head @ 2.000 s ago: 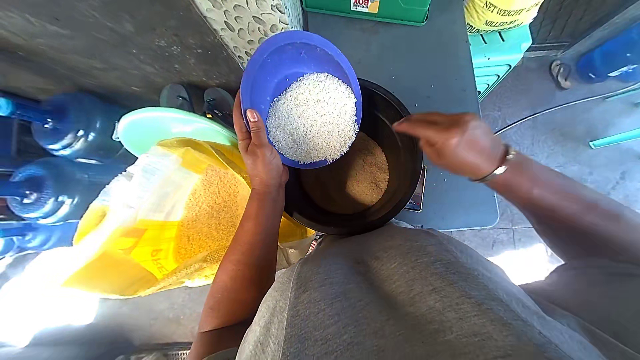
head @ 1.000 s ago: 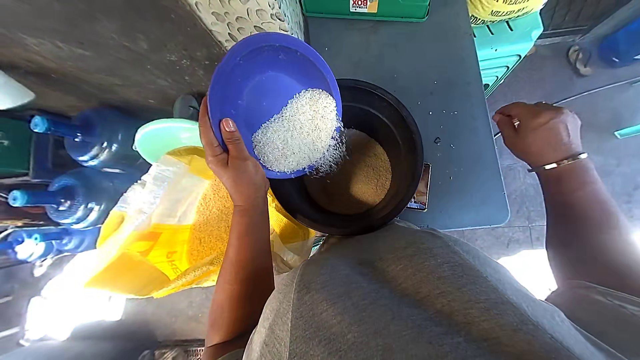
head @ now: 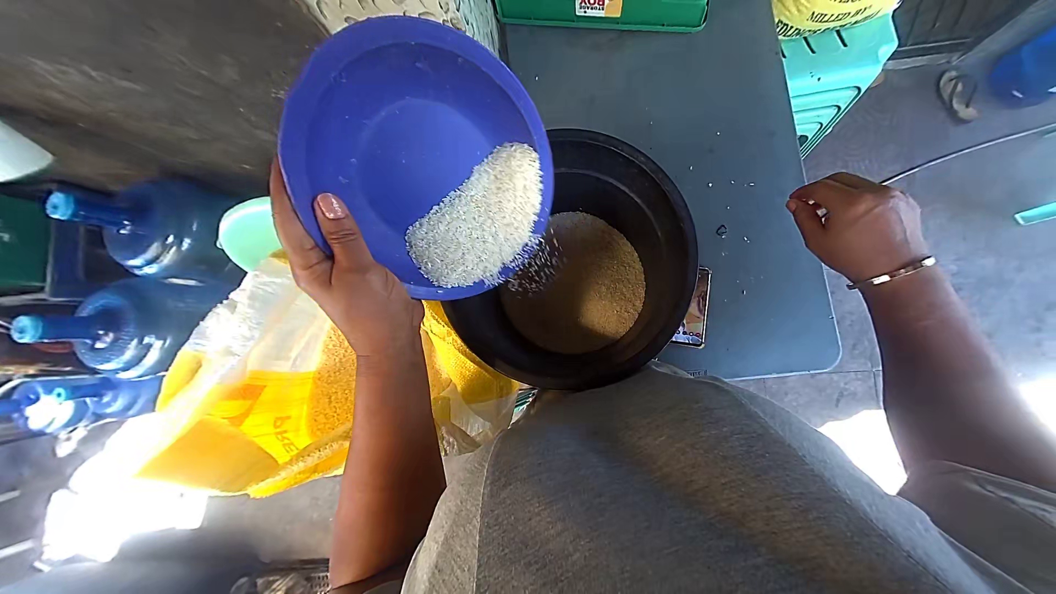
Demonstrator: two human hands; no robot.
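My left hand point(head: 355, 272) grips a blue plastic basin point(head: 388, 91) by its rim, thumb on the inside, tilted toward the right. White rice grains point(head: 487, 219) lie banked at its lower right side, and some spill over the rim. They fall into a black round basin point(head: 668, 247), which holds brown grain-like material point(head: 598, 285) and stands at the edge of a grey table. To the right, beyond the table edge, my right hand point(head: 862, 223) is curled, thumb and forefinger together, with nothing visible in it.
On the grey table point(head: 627, 82) are scattered grains, a phone point(head: 697, 309) beside the black basin and a green storage box point(head: 643, 15). An open yellow sack point(head: 280, 412) stands at the left near blue water jugs point(head: 157, 322). A teal plastic stool point(head: 833, 74) is at the upper right.
My right hand has moved from over the black basin out to the right. The blue basin has shifted left and tilted, and rice that lay in it now runs over its rim.
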